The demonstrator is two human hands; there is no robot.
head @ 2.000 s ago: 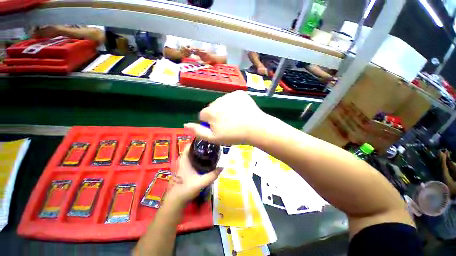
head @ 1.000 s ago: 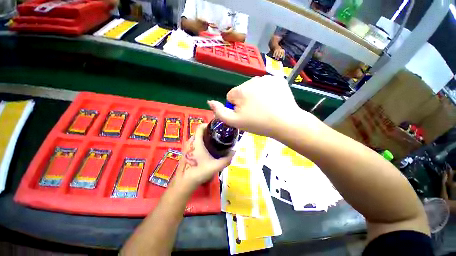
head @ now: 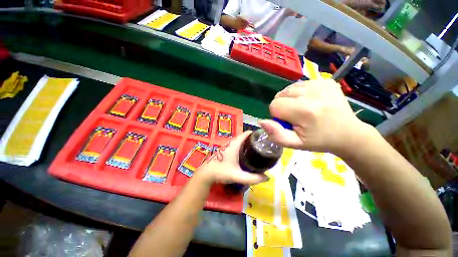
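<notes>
My left hand (head: pixel 226 163) is wrapped around a dark drink bottle (head: pixel 258 153), held above the right end of the red tray. My right hand (head: pixel 316 115) is closed around the blue bottle cap (head: pixel 283 123) at the bottle's top. The fingers hide the neck, so I cannot tell whether the cap is on or off. The red tray (head: pixel 115 183) holds phone middle frames in two rows, such as one at the front left (head: pixel 95 144). One lower frame (head: pixel 195 159) lies slanted, partly near my left hand.
Yellow adhesive sheets (head: pixel 271 201) overlap right of the tray, beside heaped white liners (head: pixel 329 193). Another yellow sheet stack (head: pixel 37 118) and yellow scraps (head: pixel 13 84) lie left. Behind are the green conveyor (head: pixel 165 62), another red tray (head: pixel 266 56), seated people and a raised shelf (head: pixel 386 40).
The view has swung left, so tray, hands and bottle appear further right. The bottle's top now points more towards me and the right. Both hands keep their hold on bottle and cap.
</notes>
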